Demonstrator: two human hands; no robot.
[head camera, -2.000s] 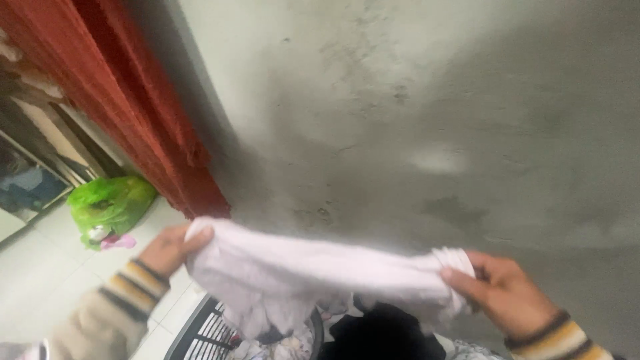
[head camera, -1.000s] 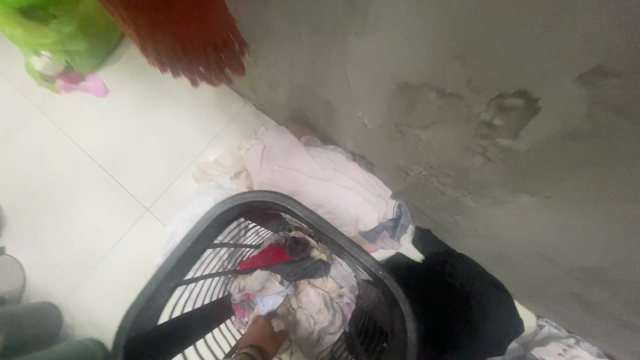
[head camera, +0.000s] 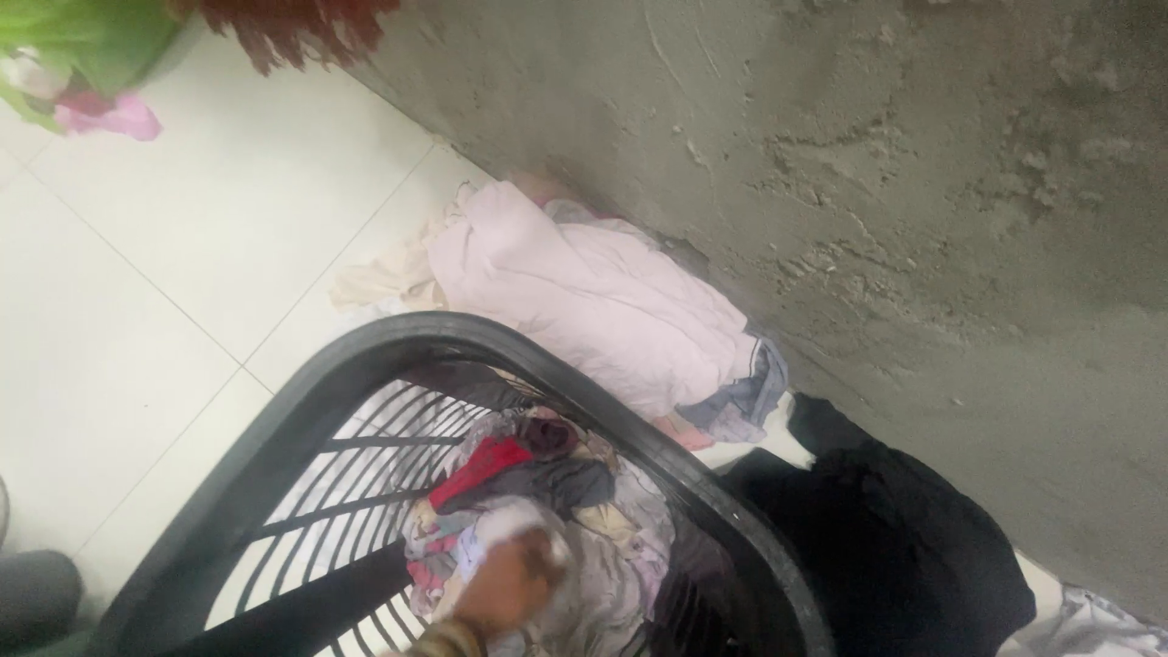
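A black plastic laundry basket (head camera: 538, 351) stands tilted in view, with mixed clothes (head camera: 602, 584) inside, among them a red piece (head camera: 479, 470) and a dark grey one (head camera: 557, 484). My left hand (head camera: 516, 579), blurred, reaches down into it from the bottom edge, its fingers closed on a whitish cloth (head camera: 511, 522). Outside, a pale pink cloth (head camera: 593, 297) lies spread on top of a clothes pile against the wall, beyond the basket rim. Black cloth (head camera: 894, 538) lies right of the basket. My right hand is out of view.
A rough grey wall (head camera: 867, 228) runs along the right. White floor tiles (head camera: 182, 274) lie at left. A green plastic bag (head camera: 91, 36) and the red fringe of a curtain (head camera: 301, 27) are at the top left. A dark rounded object (head camera: 36, 589) is at lower left.
Two seconds ago both hands held a pale cloth stretched between them; now only my left hand shows, inside the basket. The view has tilted down onto the basket.
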